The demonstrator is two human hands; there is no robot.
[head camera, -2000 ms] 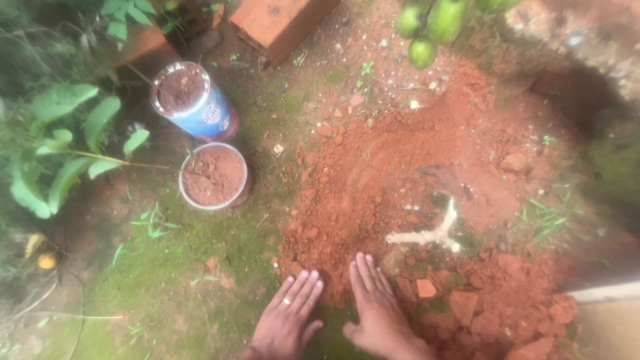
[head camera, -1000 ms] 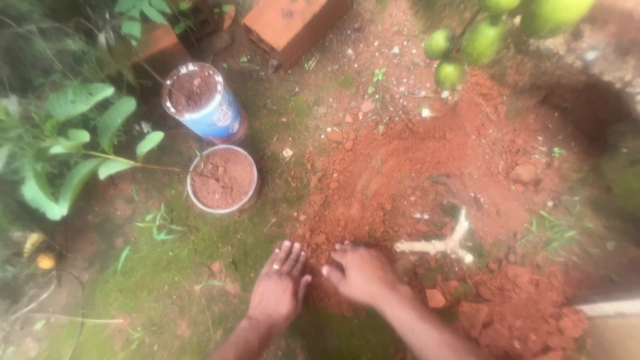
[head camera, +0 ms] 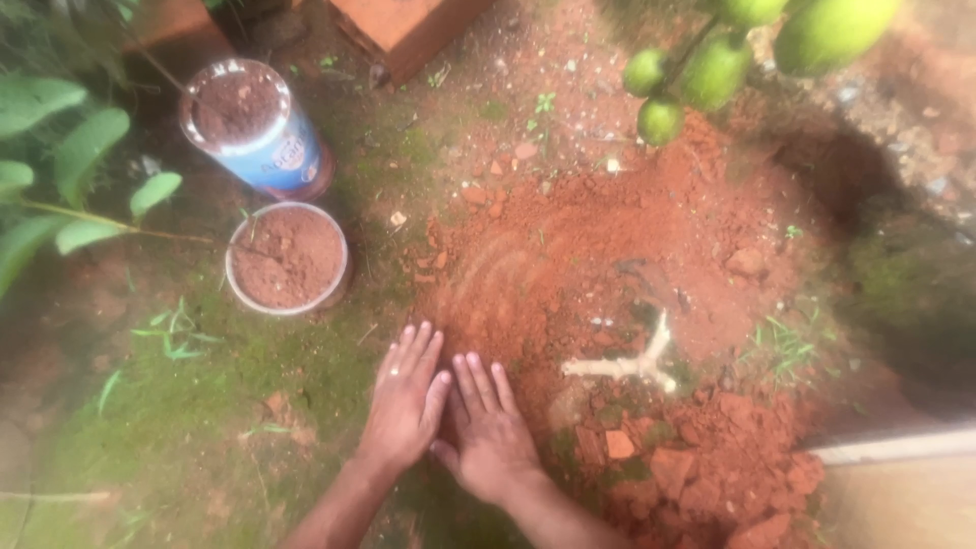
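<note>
My left hand (head camera: 404, 400) lies palm down at the near left edge of the loose red soil (head camera: 496, 282), fingers extended, a ring on one finger. Close beside it, my right hand (head camera: 488, 427) is also palm down on the soil, its thumb near the left one. Neither hand grips anything that shows. Ahead and to the left stands a clear round tub (head camera: 288, 259) filled with reddish soil. Just behind it, a taller clear container with a blue label (head camera: 286, 160) holds soil too. A pale forked stick (head camera: 621, 368) rests on the ground right of my hands.
Reddish clods and brick pieces (head camera: 709, 473) are heaped at the lower right, next to a pale slab edge (head camera: 900, 446). A hollow clay brick (head camera: 412, 30) lies at the top. Green fruits (head camera: 713, 69) hang at the upper right. A leafy branch (head camera: 99, 221) reaches in from the left.
My right hand has moved left since two seconds ago and is now beside my left hand. The fingers of both hands point forward again, after the right hand was turned leftward a second ago.
</note>
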